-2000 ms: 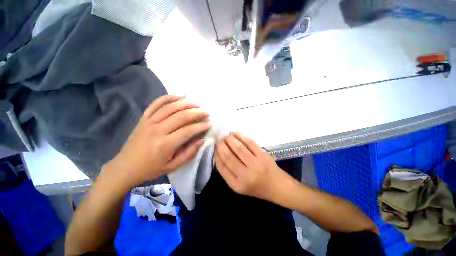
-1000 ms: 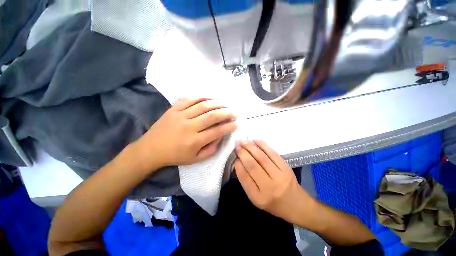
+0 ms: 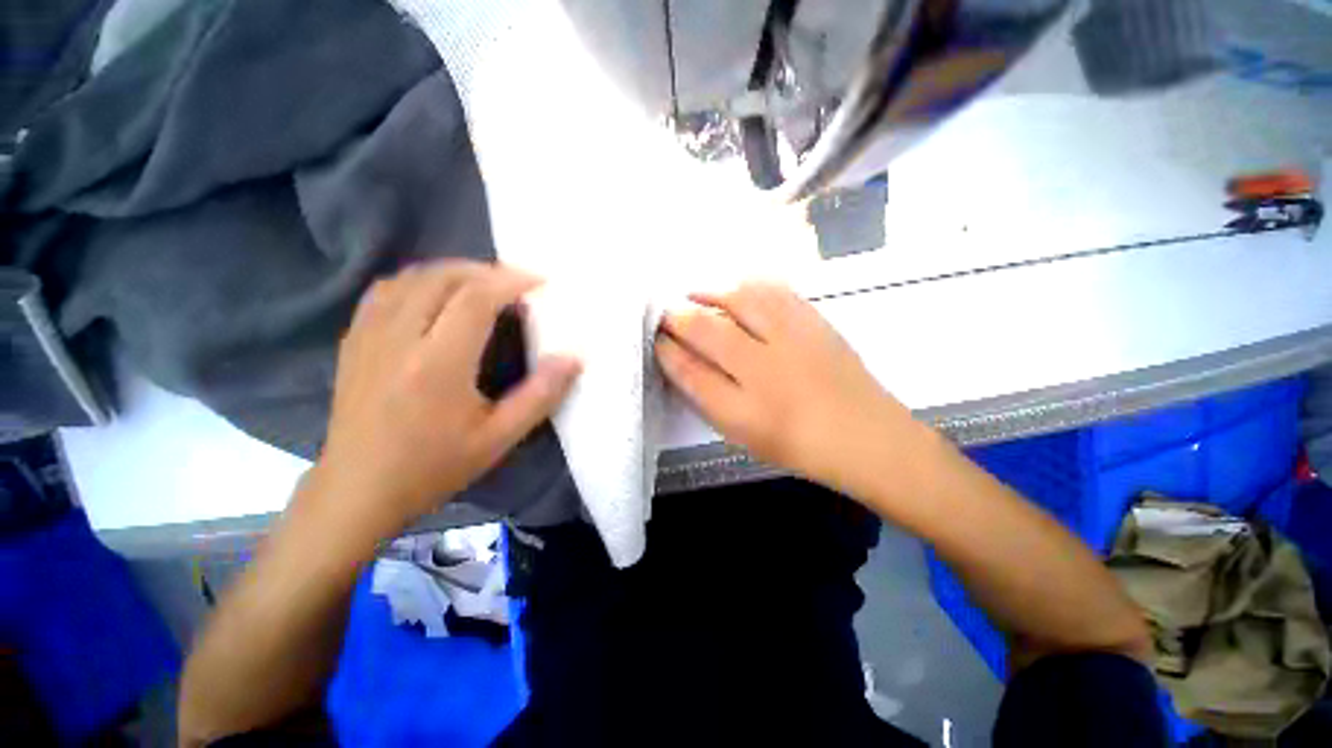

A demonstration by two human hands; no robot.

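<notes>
My left hand [image 3: 438, 383] pinches the left edge of a white knit panel [image 3: 602, 424] between thumb and fingers. My right hand [image 3: 767, 368] has its fingertips on the panel's right edge, gripping it. The panel hangs in a folded point over the table's front edge, and its upper part runs up the table, washed out by the light. A dark grey garment body [image 3: 234, 249] lies bunched to the left, partly behind my left hand. The sewing machine head [image 3: 730, 59] stands just beyond; its needle area is overexposed.
Orange and black thread snips [image 3: 1271, 202] lie at the right on the white table [image 3: 1052, 307]. A shiny curved guard [image 3: 913, 88] is blurred before the head. Below are a blue bin with white scraps [image 3: 446, 582] and khaki cloth [image 3: 1220, 607].
The white panel has turned more upright between my hands. My left hand has moved left and opened to a thumb pinch; my right hand has moved up. The machine appears shifted in view.
</notes>
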